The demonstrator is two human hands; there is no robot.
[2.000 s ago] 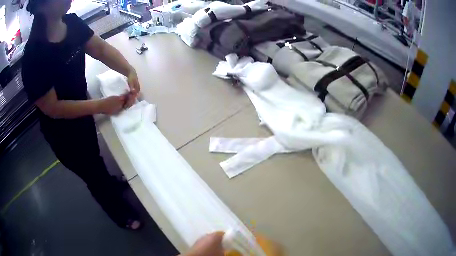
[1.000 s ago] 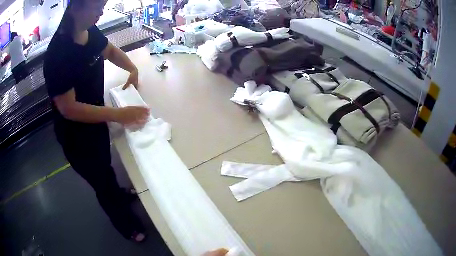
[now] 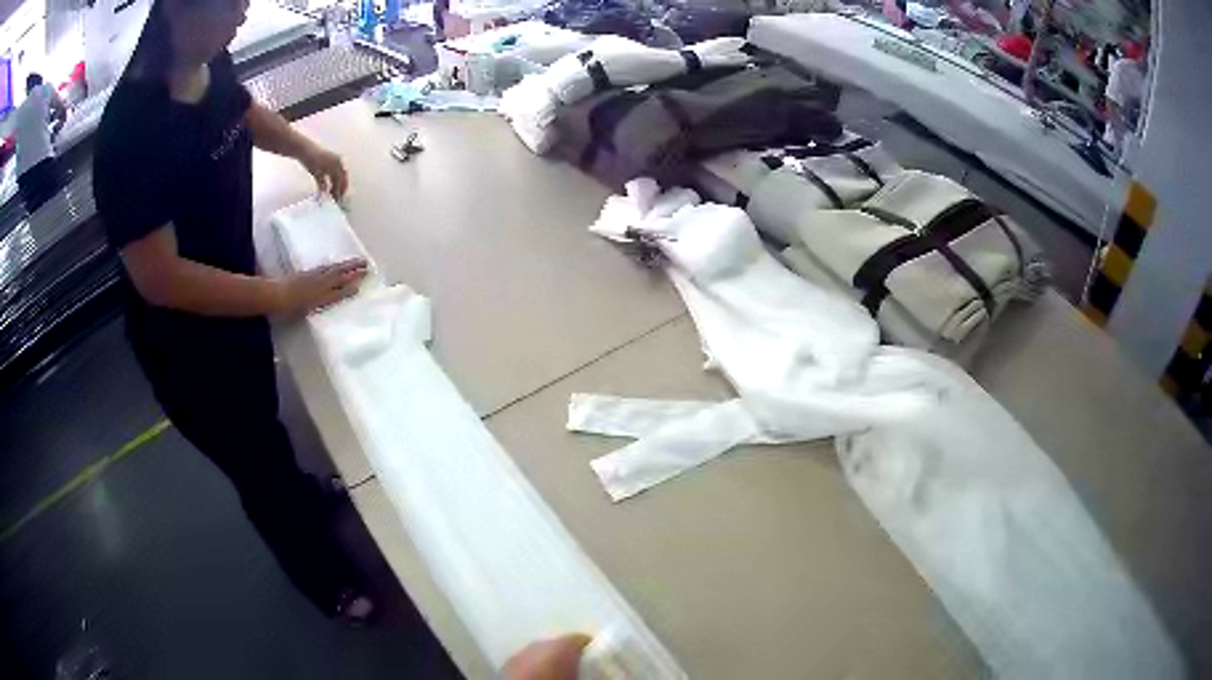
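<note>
A long, white, folded sheer curtain panel [image 3: 445,465] runs along the table's left side to the bottom edge. My left hand [image 3: 548,658] is at its near end, mostly cut off by the picture's edge, with the cloth held between thumb and fingers. A faint yellow tint shows through the cloth beside it. My right hand is not in view. Another person's hands [image 3: 326,284] lie at the panel's far end, one flat on the cloth. A second white sheer panel [image 3: 984,492] lies to the right, bunched at its far end. Two white tiebacks [image 3: 671,441] form a V beside it.
Beige curtain bundles [image 3: 937,253] with dark bands and a grey-brown bundle [image 3: 705,122] lie at the table's back right. A white strapped bundle [image 3: 638,69] rests on top. Small metal pieces [image 3: 407,148] lie at the far left. A black-and-yellow striped pillar [image 3: 1123,259] stands right.
The orange-tipped right hand seen two seconds ago has left the picture. The other person's hands have moved apart, and one now lies flat on the panel. The view has shifted slightly.
</note>
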